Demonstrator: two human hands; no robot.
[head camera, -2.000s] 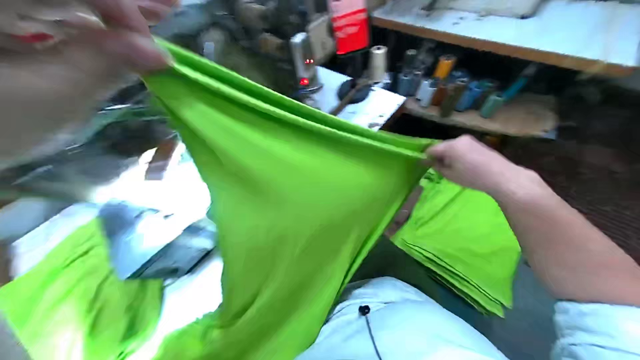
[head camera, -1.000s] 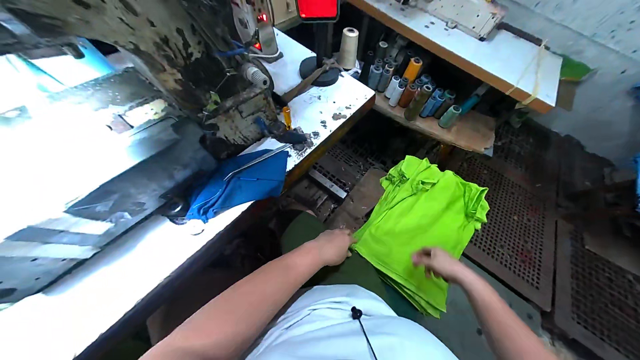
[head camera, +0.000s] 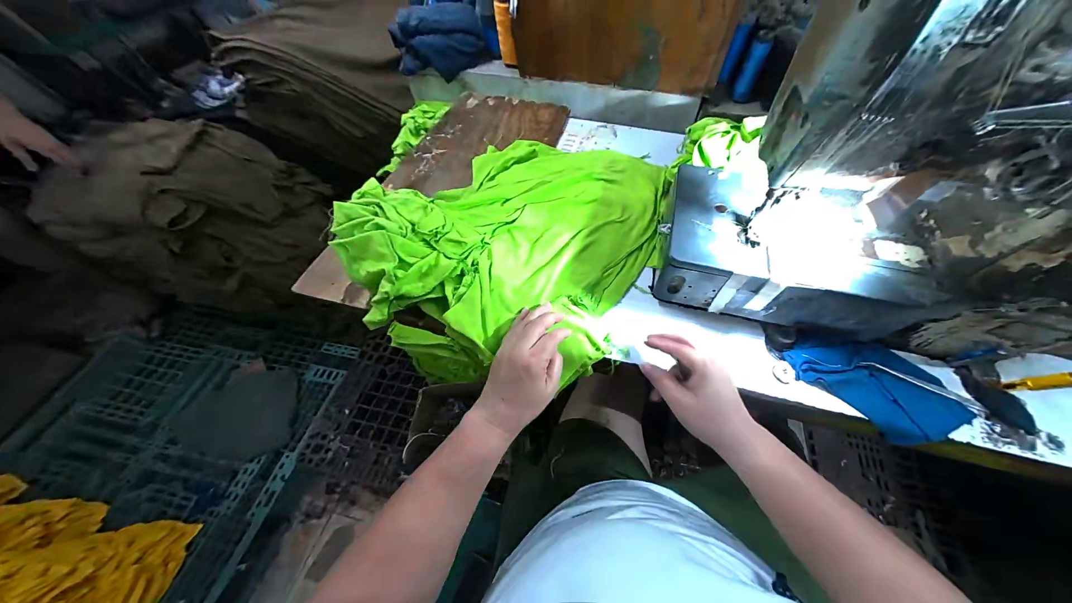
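Lime green fabric pieces (head camera: 536, 226) lie heaped on the table, left of a lit industrial sewing machine (head camera: 729, 234). My left hand (head camera: 528, 360) rests on the near edge of this heap, palm down; whether its fingers grip the cloth cannot be told. Just to the right, my right hand (head camera: 687, 377) hovers by the white table edge, fingers apart and slightly curled, with nothing seen in it. More green cloth (head camera: 720, 142) shows behind the machine. A blue cloth (head camera: 879, 389) hangs over the table's front edge at the right.
Brown fabric is piled (head camera: 184, 209) at the left, where another person's hand (head camera: 33, 134) shows. A wooden board (head camera: 477, 138) lies under the green heap. Plastic pallets (head camera: 226, 419) cover the floor, with yellow cloth (head camera: 92, 544) at the lower left. Blue thread cones (head camera: 754, 67) stand behind.
The view has swung left, from the stack of green cloth by my lap to the machine and heap. My left hand is now on the heap.
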